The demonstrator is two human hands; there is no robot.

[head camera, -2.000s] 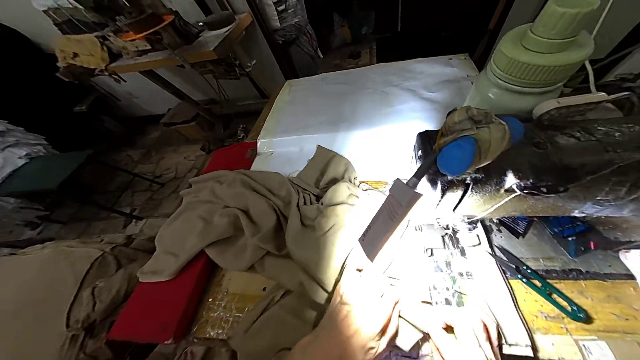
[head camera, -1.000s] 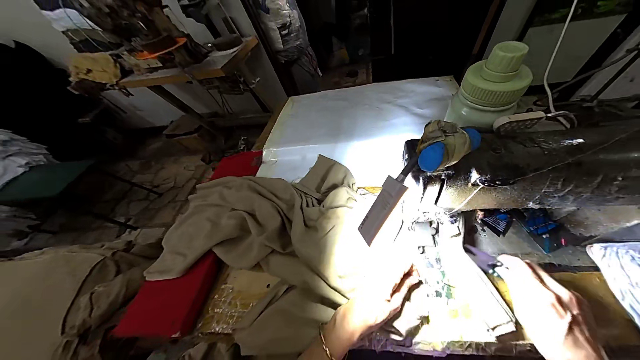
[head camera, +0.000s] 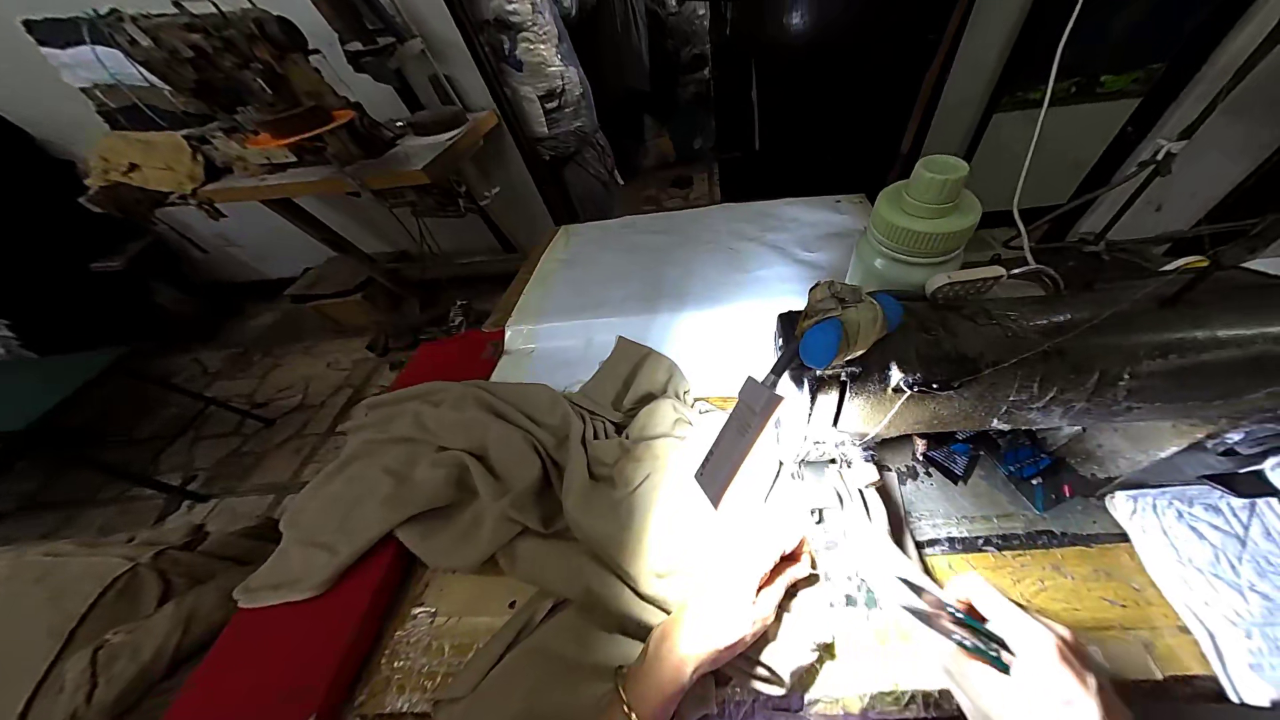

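My left hand (head camera: 725, 615), with a bangle at the wrist, rests at the right side of a bunched khaki cloth garment (head camera: 490, 460); its fingers bend over fabric, and glare hides whether they pinch it. In my right hand (head camera: 1040, 650), at the lower right, are dark green thread snips (head camera: 965, 630), their blades pointing up and left. Between and beyond the hands lies the needle area of a sewing machine (head camera: 830, 450), washed out by bright light. A flat grey plate with writing (head camera: 740, 440) juts from the machine's head.
The dark machine arm (head camera: 1050, 350) spans the right, with a blue-ended cloth roll (head camera: 845, 325) tied on it. Behind stands a green plastic bottle (head camera: 920, 225). A white sheet (head camera: 680, 280) covers the table's back. A red board (head camera: 300, 630) lies left; a pale cloth (head camera: 1210, 570) lies right.
The green snips lay on the table at the right two seconds ago; my right hand now holds them and has moved left since one second ago. My left hand stays by the khaki garment.
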